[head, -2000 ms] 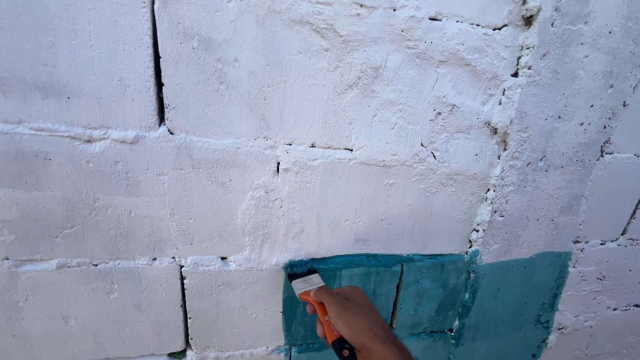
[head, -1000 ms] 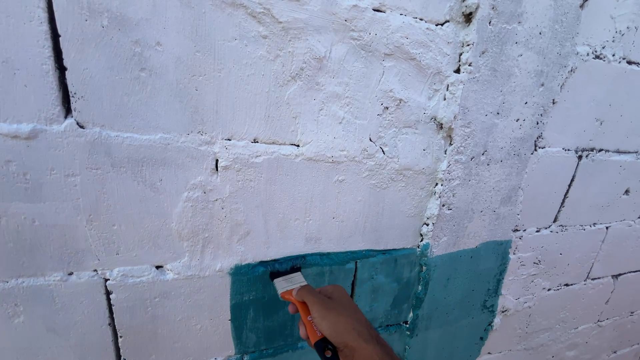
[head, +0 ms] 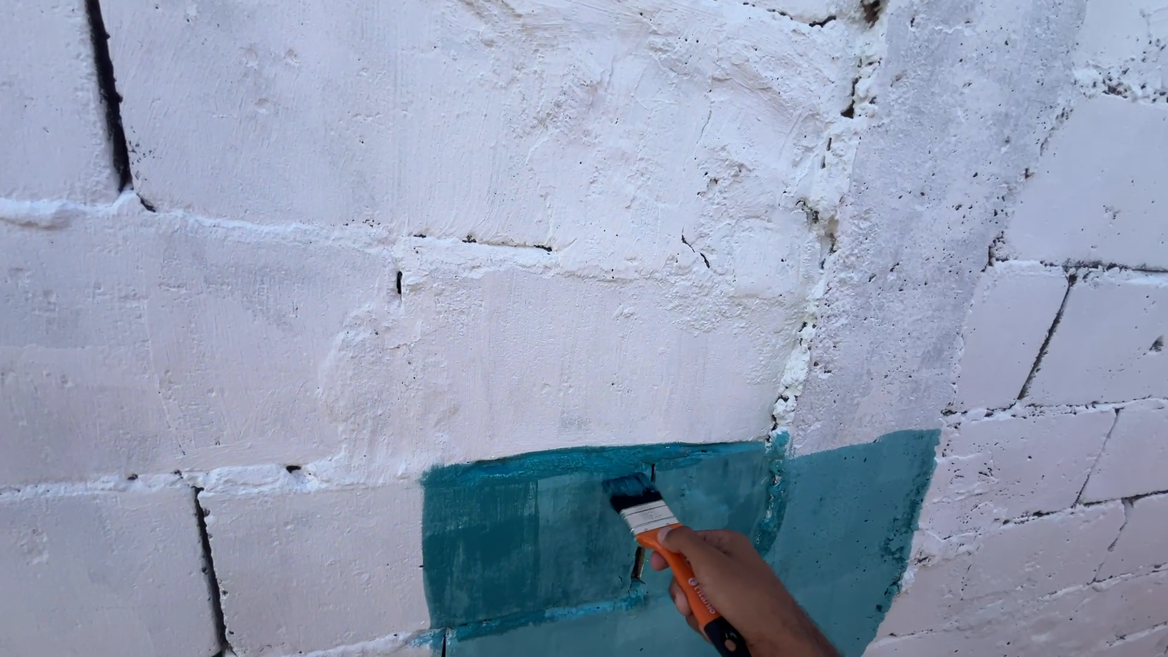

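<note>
My right hand grips the orange handle of a flat paintbrush with a pale metal ferrule. The dark bristles, wet with teal paint, point up and left against the upper part of a teal painted patch on the block wall. Beside the bristles runs a dark vertical joint between two blocks. The patch has a fairly straight top edge, with brighter, wet-looking paint along it. My left hand is out of view.
Around the patch, the concrete block wall is whitish, with rough mortar joints and dark gaps. A pitted vertical concrete strip rises at the right, its lower part teal. More white blocks lie beyond it.
My right hand and the brush have moved right across the teal patch, from near its upper left corner to the vertical joint. The view has shifted somewhat to the right.
</note>
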